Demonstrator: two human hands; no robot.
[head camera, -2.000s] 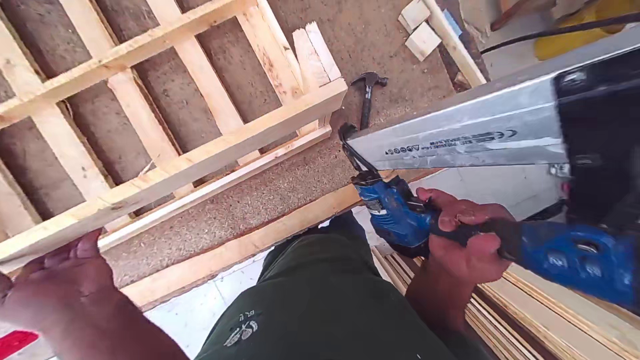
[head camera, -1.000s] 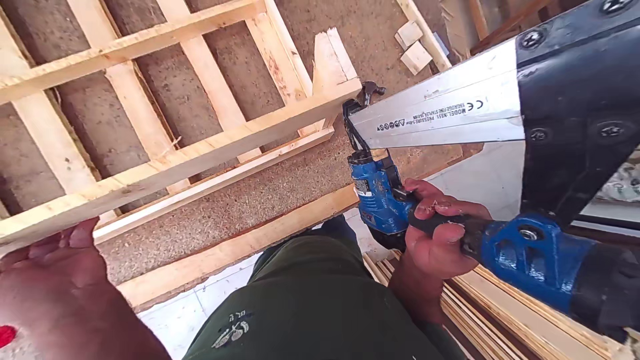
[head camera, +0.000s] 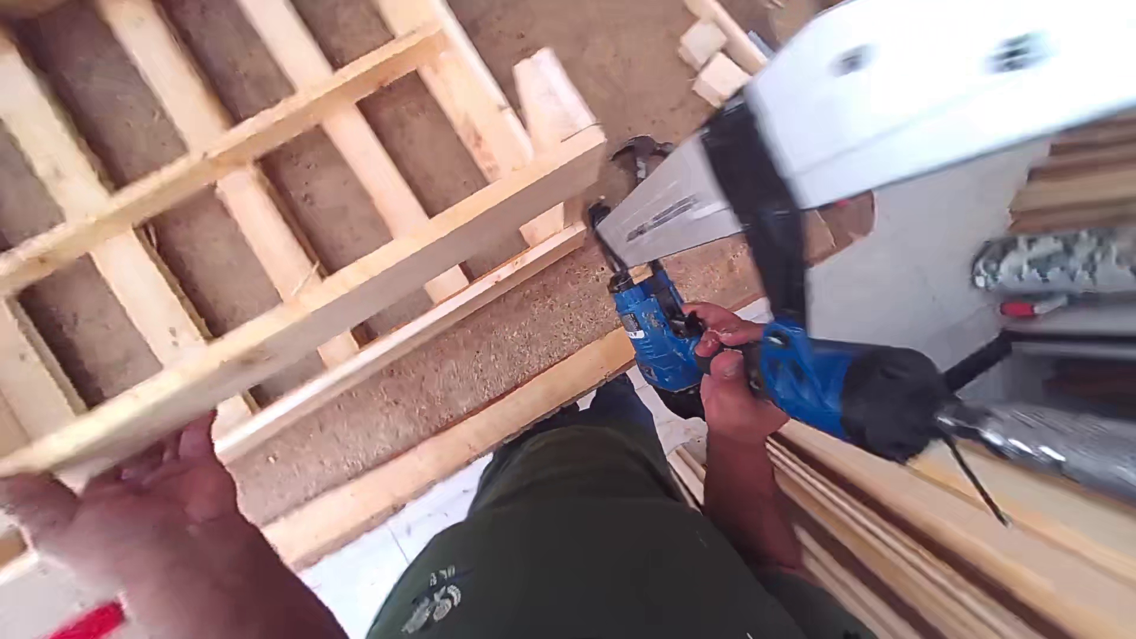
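My right hand (head camera: 737, 373) grips the handle of a blue pneumatic nail gun (head camera: 661, 333). Its long metal magazine (head camera: 683, 209) runs up to the right, with black tape or strap around it, and its nose is close to the right end of a wooden pallet-like frame (head camera: 346, 288). At the lower left my left hand (head camera: 169, 488) has its fingers under the frame's near board, thumb apart; the contact beneath is partly hidden. A hammer (head camera: 641, 153) lies just past the nail gun's nose, partly covered by the magazine.
The frame rests over a brown board surface edged by a light wooden strip (head camera: 461, 453). Small wood blocks (head camera: 721, 78) lie at the top. Long wooden boards (head camera: 887, 532) are stacked at lower right. A silvery hose or wrapped tube (head camera: 1056, 444) is behind the nail gun.
The nail gun has turned in my right hand, so its magazine now slants more steeply up to the right and its rear end shows. My left hand remains at the frame's near board.
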